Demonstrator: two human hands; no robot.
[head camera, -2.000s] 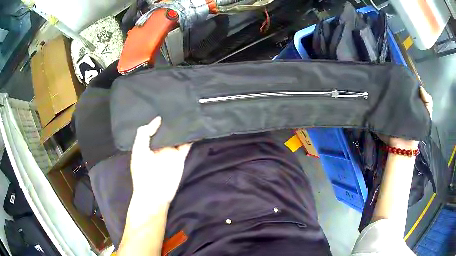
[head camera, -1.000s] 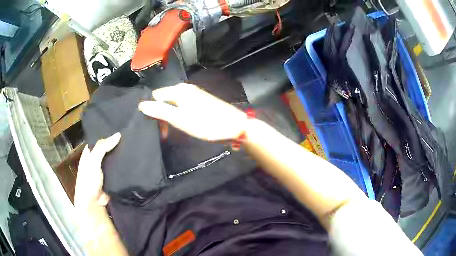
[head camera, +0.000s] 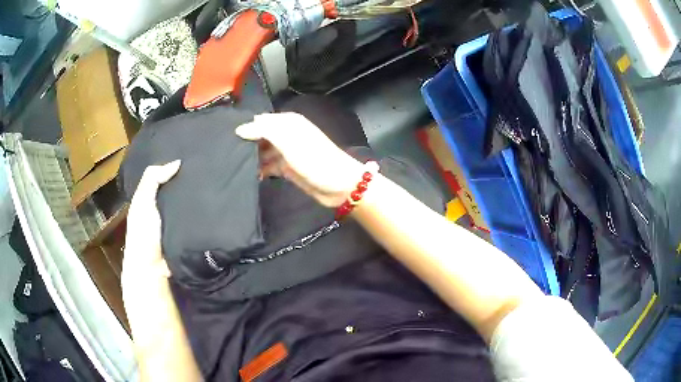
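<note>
The black zippered panel (head camera: 211, 198) lies on my aproned lap, its left part folded over into a flat pad. Part of its silver zipper shows below and right of the fold. My left hand (head camera: 149, 216) holds the pad's left edge, thumb on top. My right hand (head camera: 302, 157), with a red bead bracelet at the wrist, holds the pad's upper right edge, thumb on top and fingers partly hidden behind it. The dark apron (head camera: 358, 328) has an orange-brown patch.
A blue crate (head camera: 478, 186) with a heap of zippered panels (head camera: 590, 164) stands right. An orange-red fitting (head camera: 228, 63) is beyond my knees. A cardboard box (head camera: 93, 119) and white-lined bin (head camera: 67, 261) are left. A grey hose crosses the top.
The panel was stretched out flat between both hands, then its left part was folded over. My right hand moved from the far right to the fold. Since then the pad has become flatter and squarer.
</note>
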